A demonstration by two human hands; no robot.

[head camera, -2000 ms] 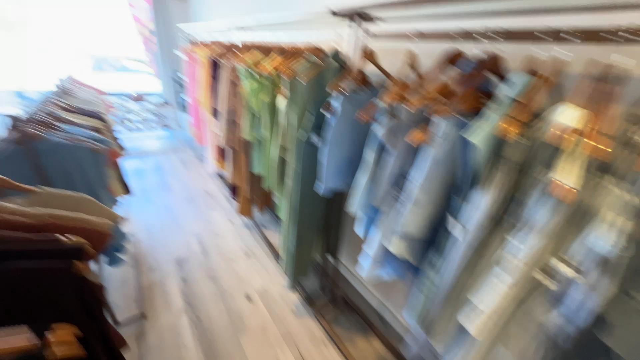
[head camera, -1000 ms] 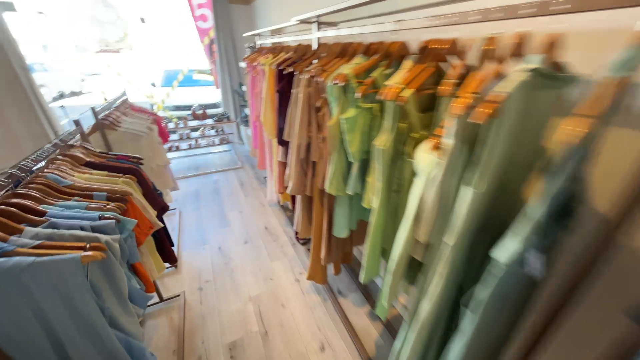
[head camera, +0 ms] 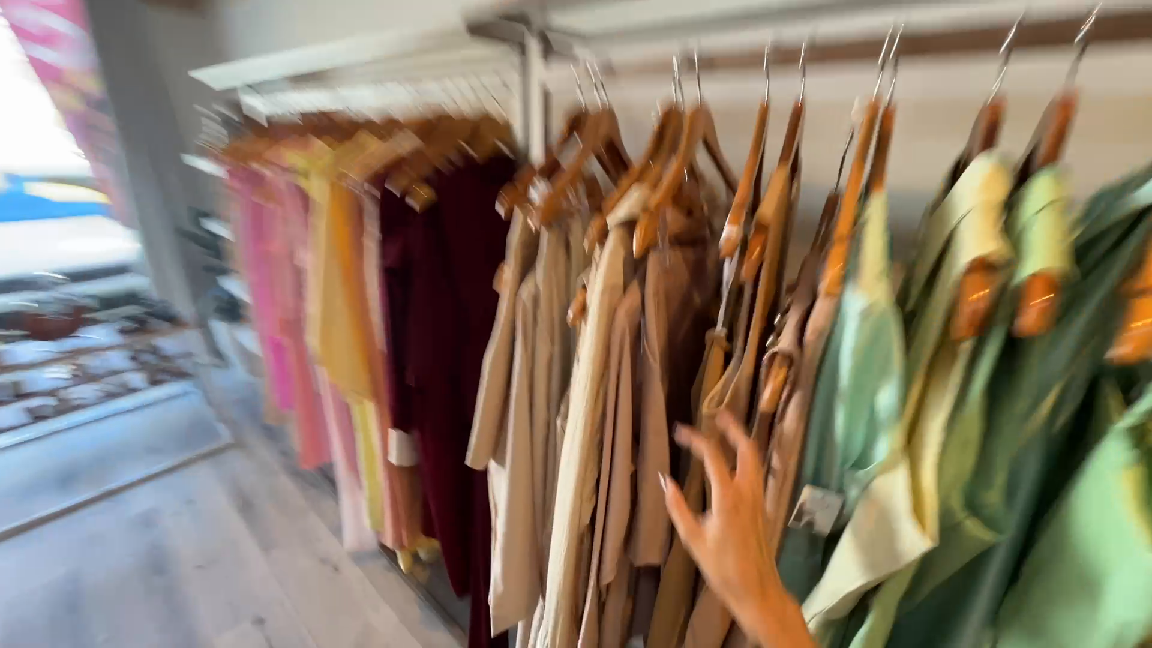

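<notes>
My right hand (head camera: 724,531) is raised at the lower middle right, fingers spread, with nothing held. It is in front of brown garments (head camera: 648,486) on wooden hangers (head camera: 688,162); whether the fingertips touch the cloth I cannot tell. Just right of it hang green garments (head camera: 868,378), one with a small white tag (head camera: 817,509). Left of the brown ones are beige garments (head camera: 513,531) and dark maroon garments (head camera: 450,360). My left hand is out of view.
Pink garments (head camera: 270,297) and yellow garments (head camera: 337,288) hang farther left, below a white shelf (head camera: 360,58). A metal upright (head camera: 535,90) divides the rail. Pale wood floor (head camera: 198,558) runs along the left, with a blurred low display (head camera: 81,360) near the bright window.
My right hand has come into view in front of the garments. The view has turned right and come closer to the rail; the left-hand clothes rack is out of view.
</notes>
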